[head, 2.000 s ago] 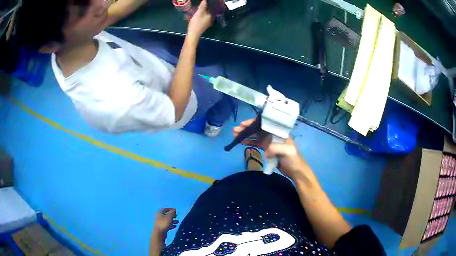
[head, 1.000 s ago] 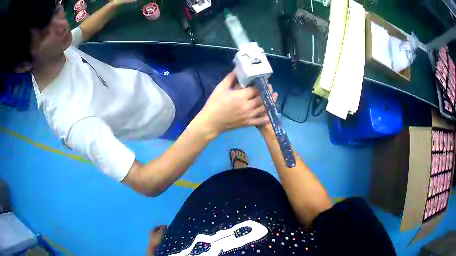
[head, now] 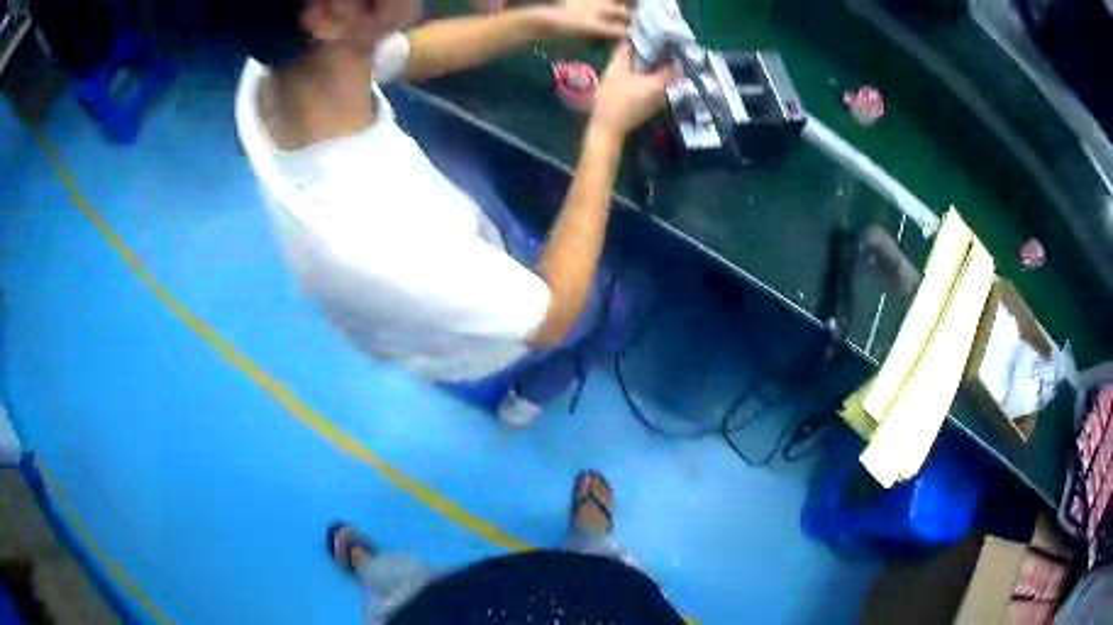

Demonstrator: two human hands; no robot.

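Neither of my hands is in view. The white dispensing gun (head: 660,29) is at the top of the view, in the hands of a seated person in a white shirt (head: 403,244); it is blurred and partly cut off. A red and white round piece (head: 575,82) lies on the dark green bench (head: 757,232) by that person's arm. A black and silver device (head: 754,98) stands on the bench to the right of the hands.
Two more red and white pieces, one nearer (head: 864,104) and one farther right (head: 1033,253), lie past the white rail (head: 869,164). Pale yellow sheets (head: 934,348) overhang the bench edge beside a carton (head: 1015,354). A blue bin (head: 897,503) and loose cables (head: 684,427) are below.
The gun has passed from my right hand to the seated person's hands and is now over the bench. Both my hands have left the view. The view has shifted, showing both my feet.
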